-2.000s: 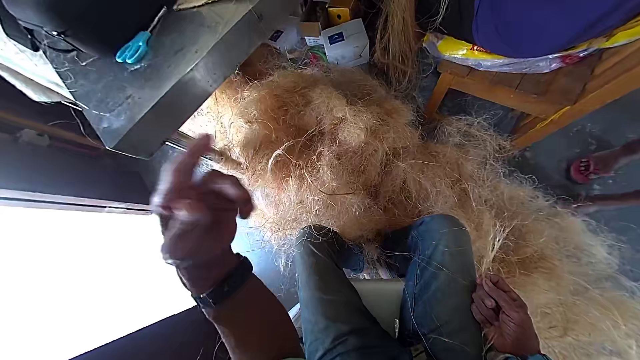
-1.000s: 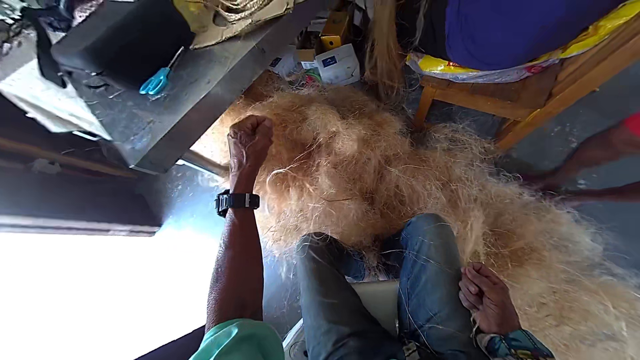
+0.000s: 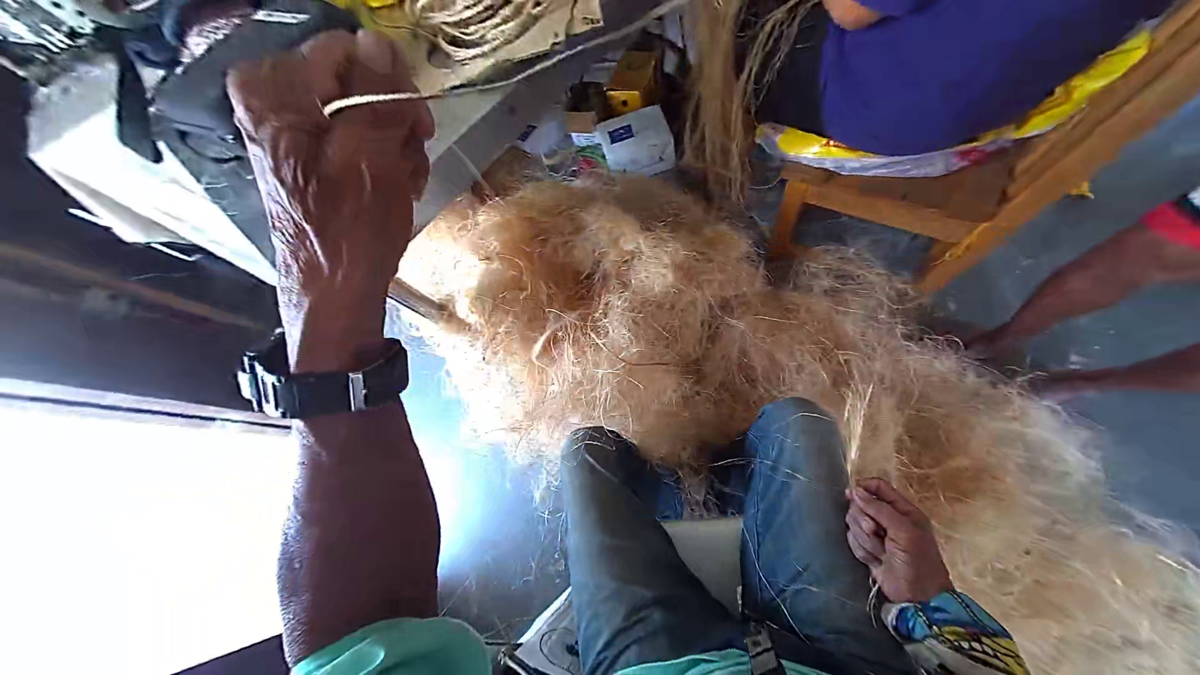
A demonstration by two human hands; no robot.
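Note:
My left hand (image 3: pixel 333 159), with a black watch on its wrist, is raised at the upper left, closed around a pale fibre cord (image 3: pixel 525 75). The cord runs from the fist toward the upper right, over the table edge. At the lower right, beside my knee, my right hand (image 3: pixel 895 539) pinches a thin tuft of pale fibre (image 3: pixel 856 422) that stands up from the fingers. A big loose heap of light brown plant fibre (image 3: pixel 637 300) lies on the floor around my knees and spreads to the right.
A table (image 3: pixel 469 141) at the upper left bears coiled cord (image 3: pixel 478 28) and a black bag (image 3: pixel 216 103). Small boxes (image 3: pixel 637 141) stand behind the heap. A person in blue sits on a wooden chair (image 3: pixel 891 202) at the upper right. Another person's bare legs (image 3: pixel 1078 281) are at the right.
My left hand has moved up over the table and now has a cord in it. A fibre tuft now shows above my right hand. The other person's legs came further into view.

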